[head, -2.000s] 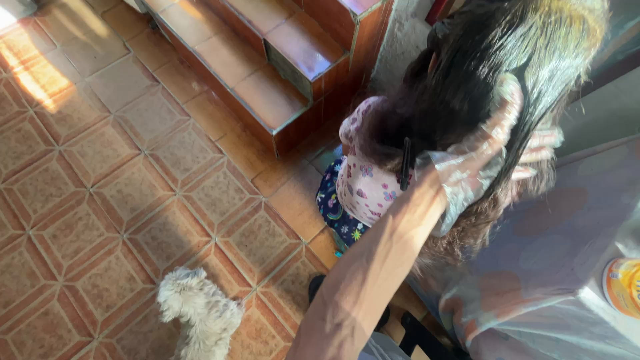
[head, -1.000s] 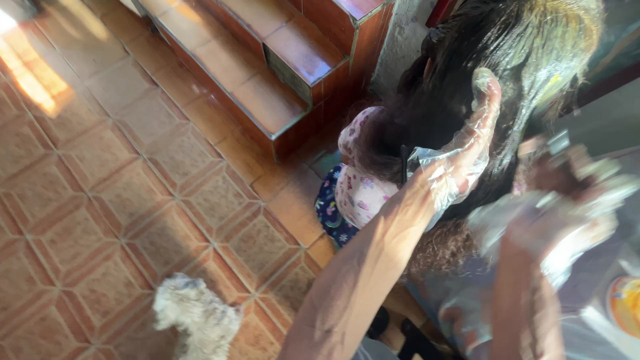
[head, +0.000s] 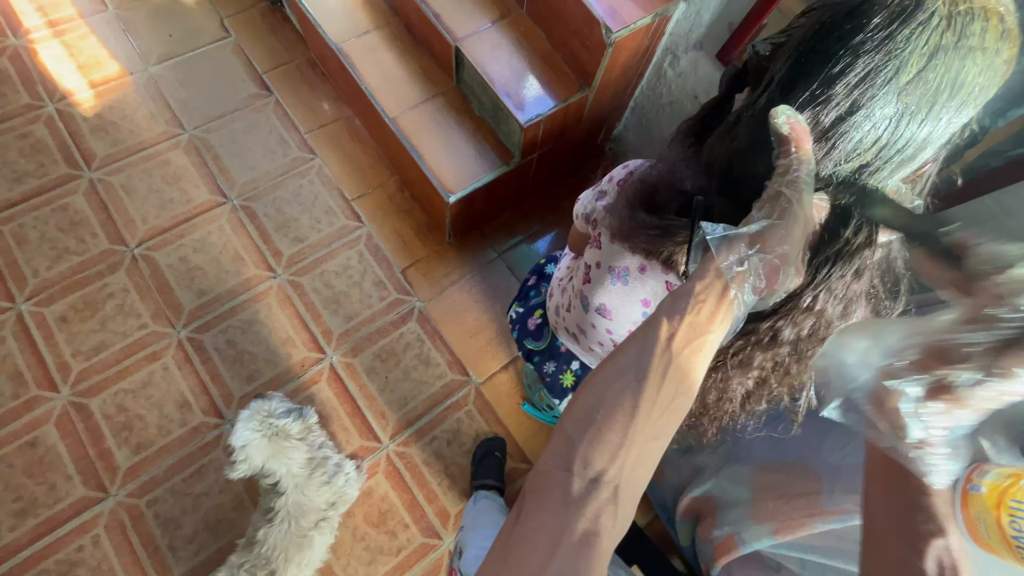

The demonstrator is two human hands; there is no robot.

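My left hand (head: 772, 232), in a clear plastic glove, is against the long dark hair (head: 800, 336) of a person seated with their back to me. Its thumb points up, and its fingers are hidden behind strands of the hair. To the right, my right hand (head: 944, 368), also in a clear plastic glove, is badly blurred beside the hair. A dark elongated thing (head: 912, 228) shows between that hand and the hair; the blur hides what it is and whether it is held. The person wears a pink patterned shirt (head: 612, 296).
Tiled steps (head: 432, 140) rise ahead. A white curly-haired dog (head: 292, 488) is on the tiled floor (head: 200, 320) at lower left. An orange and yellow container (head: 992, 512) stands at the lower right edge. A dark shoe (head: 488, 464) shows at the bottom.
Two seconds ago both hands were at the hair. My right hand has since come away to the right and is moving fast. My left hand has stayed at the hair with its thumb raised.
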